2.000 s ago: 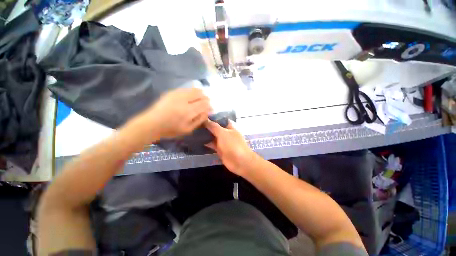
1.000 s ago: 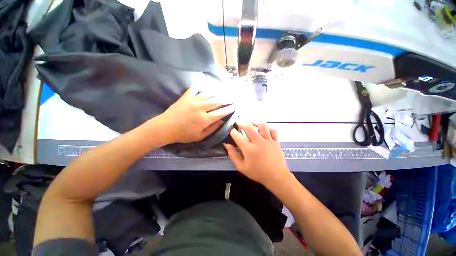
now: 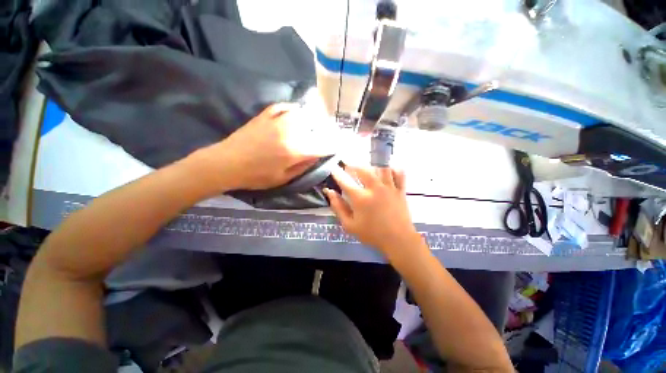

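A dark grey garment piece [image 3: 175, 102] lies bunched on the white table left of the needle, its right end under my hands. My left hand [image 3: 274, 149] lies on the cloth with the fingertips lost in lamp glare near the foot. My right hand [image 3: 371, 204] pinches the folded fabric edge [image 3: 314, 178] with thumb and index finger; its other fingers reach the grey block [image 3: 382, 146] right of the foot. The presser foot is washed out by glare. The machine head [image 3: 496, 102] with blue stripe and JACK lettering stands above.
Black scissors [image 3: 526, 204] lie right of the hands beside white scraps [image 3: 573, 218]. A red-handled tool [image 3: 619, 216] is at the far right. The ruler-marked table edge [image 3: 255, 229] runs in front. A blue basket [image 3: 582, 309] and blue bag [image 3: 639, 320] are below right. Dark cloth hangs below left.
The view has shifted and turned, so the machine sits further right. From two seconds ago, my hands have moved closer to the foot with the cloth, and my right fingers have come to the grey block.
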